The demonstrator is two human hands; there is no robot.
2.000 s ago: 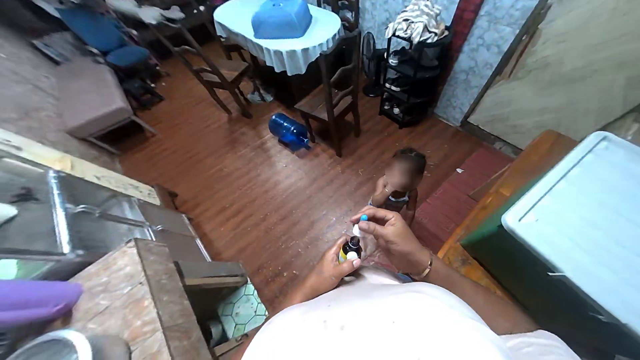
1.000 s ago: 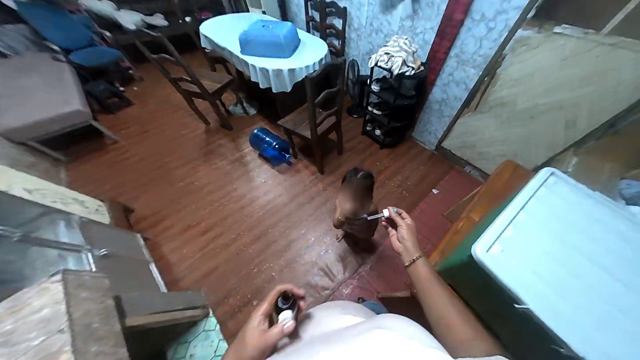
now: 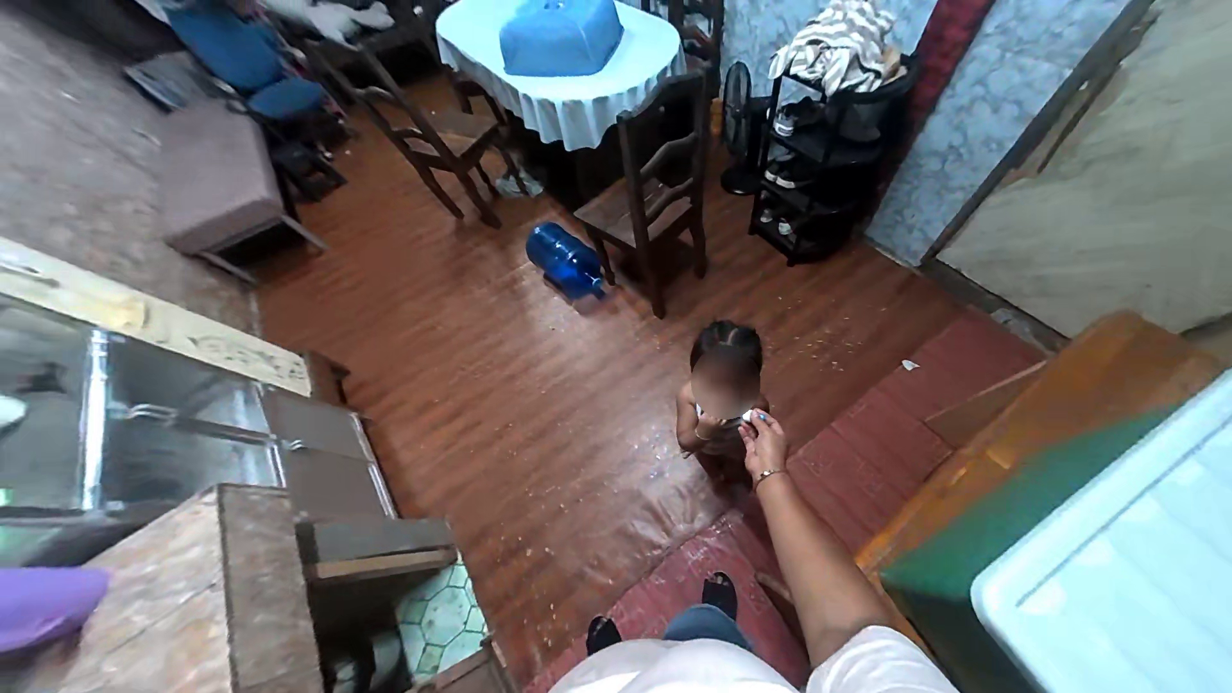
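Observation:
My right hand (image 3: 765, 445) is stretched forward and grips a dropper (image 3: 748, 416) by its white and blue end, close to a small person (image 3: 729, 385) who stands on the floor facing me. The dropper's tip is hidden against the person's blurred face. One hand of that person is raised near the chin, just left of my fingers. A bracelet circles my right wrist. My left hand is out of view, and so is the dark bottle it held in the earlier frames.
A blue water jug (image 3: 566, 261) lies on the wooden floor beside a chair (image 3: 654, 192). Behind stand a table with a pale cloth (image 3: 616, 101) and a black shoe rack (image 3: 818, 173). A lidded box (image 3: 1136, 549) is at right, a tiled counter (image 3: 197, 587) at left.
My right hand has moved from the bottle out to the small person's face, holding the dropper. My left hand, with the dark bottle, has left the view.

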